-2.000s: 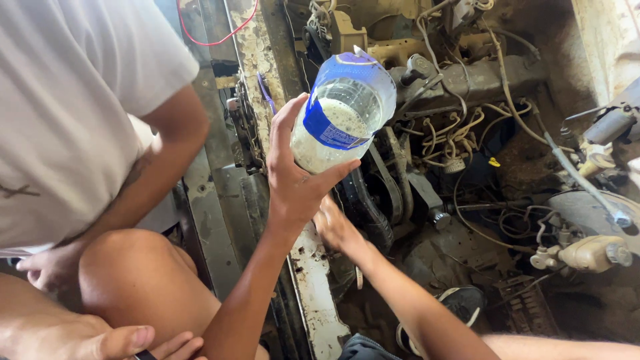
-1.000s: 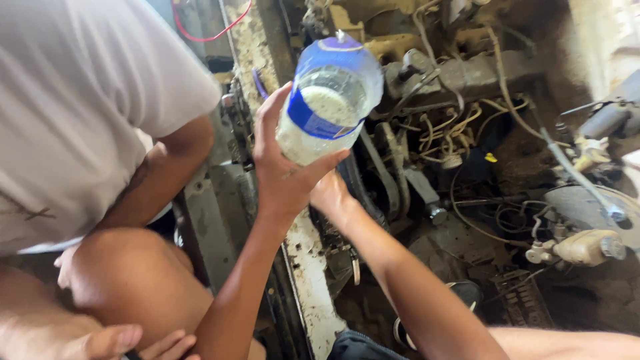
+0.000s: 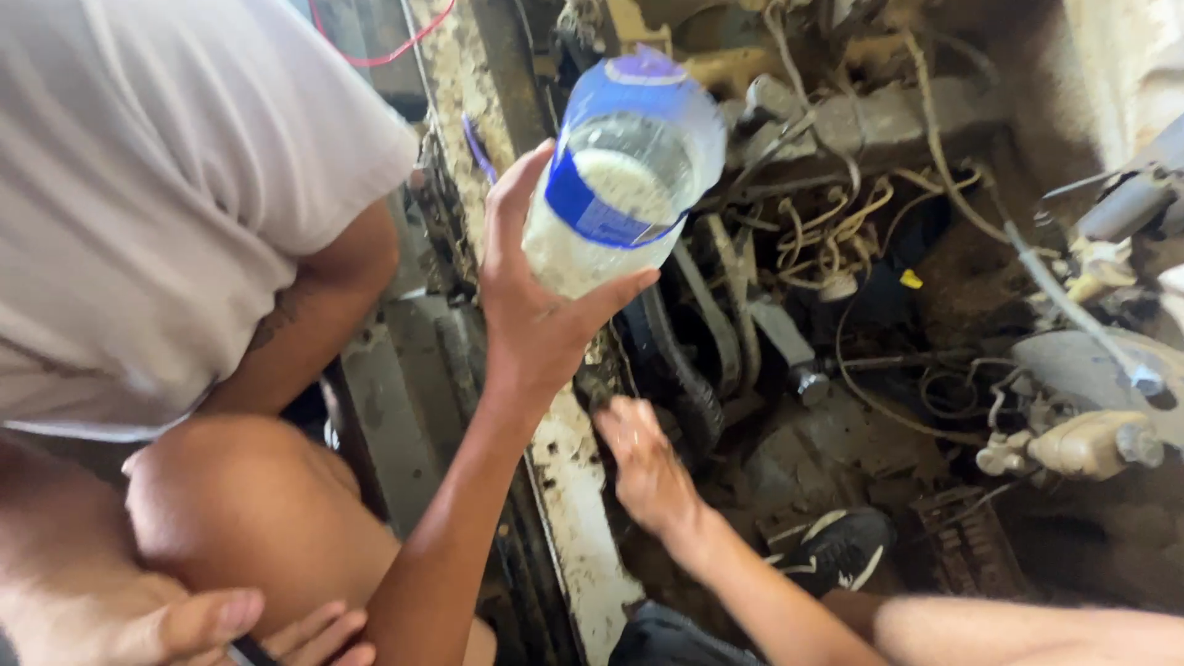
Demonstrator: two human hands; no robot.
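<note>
My left hand [image 3: 541,314] grips a cut-open plastic bottle [image 3: 592,236] with a blue label band, its cut top tilted toward me. Cloudy, foamy pale liquid [image 3: 624,185] stands inside. Below the bottle, my right hand [image 3: 647,462] looks wet, and its bent fingers are close together at the edge of a worn, pale-painted metal rail [image 3: 573,499]. The fingertips are blurred beside a dark part, so whether they hold anything is unclear.
A co-worker in a light shirt [image 3: 185,185] crouches at the left, one hand [image 3: 185,620] low. Loose wiring [image 3: 832,231], dark hoses [image 3: 675,361] and a yellowed plastic reservoir [image 3: 1082,449] fill the engine bay. A black shoe [image 3: 842,550] rests lower right.
My right hand has moved down along the rail, away from my left wrist, since a second ago. My left hand still holds the bottle.
</note>
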